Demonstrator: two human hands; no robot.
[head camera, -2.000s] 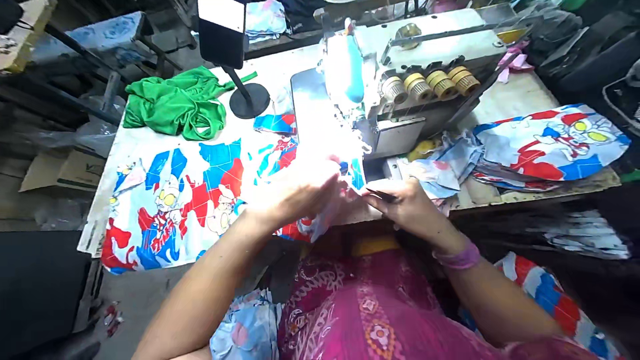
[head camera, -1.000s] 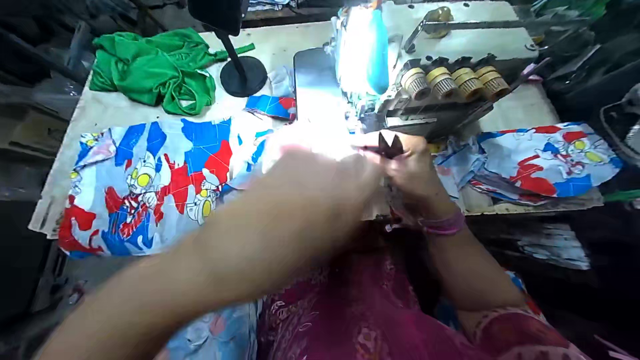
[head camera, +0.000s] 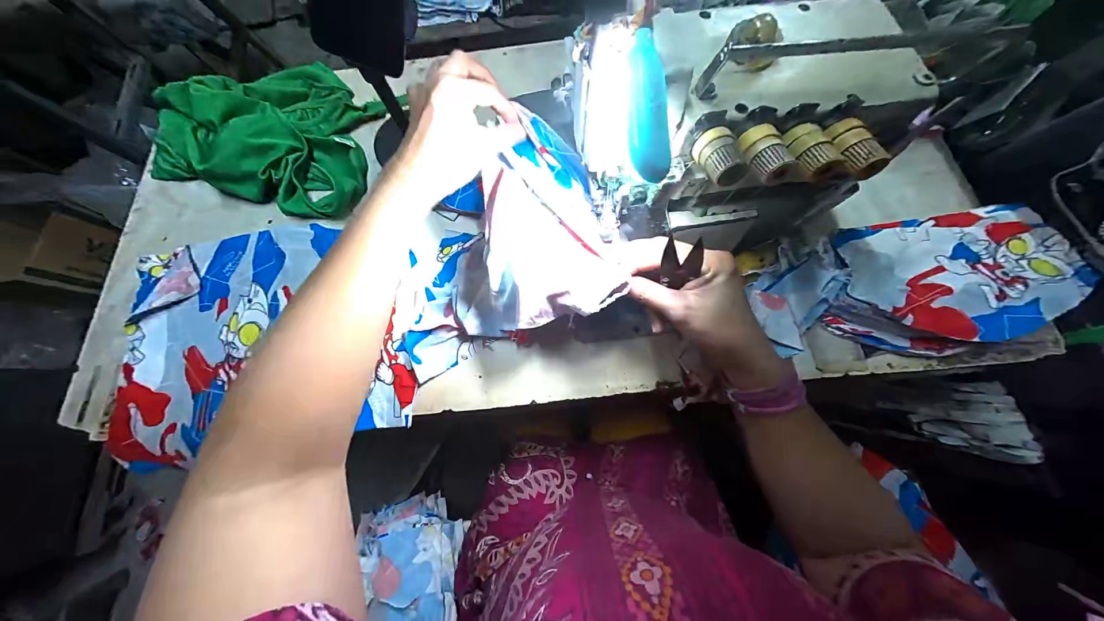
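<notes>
A piece of printed fabric (head camera: 543, 250), white with red and blue, stretches between my two hands in front of the sewing machine (head camera: 617, 112). My left hand (head camera: 466, 121) pinches its raised upper end, left of the machine head. Lower and to the right, my right hand (head camera: 690, 293) grips the fabric's edge between thumb and fingers. Small dark thread snips (head camera: 681, 263) also sit in my right hand, their two pointed blades apart and facing up. Bright lamp light washes out part of the cloth and the machine's needle area.
Printed fabric pieces (head camera: 241, 336) lie on the table's left, partly behind my left forearm. Green cloth (head camera: 259, 138) is at the back left, beside a dark stand (head camera: 390, 129). Several thread-tension knobs (head camera: 785, 151) line the machine. More printed pieces (head camera: 975, 276) are stacked at right.
My left hand has moved up and away from my right hand, lifting one end of the fabric. The fabric is now spread between them. My right hand stays beside the machine with the snips.
</notes>
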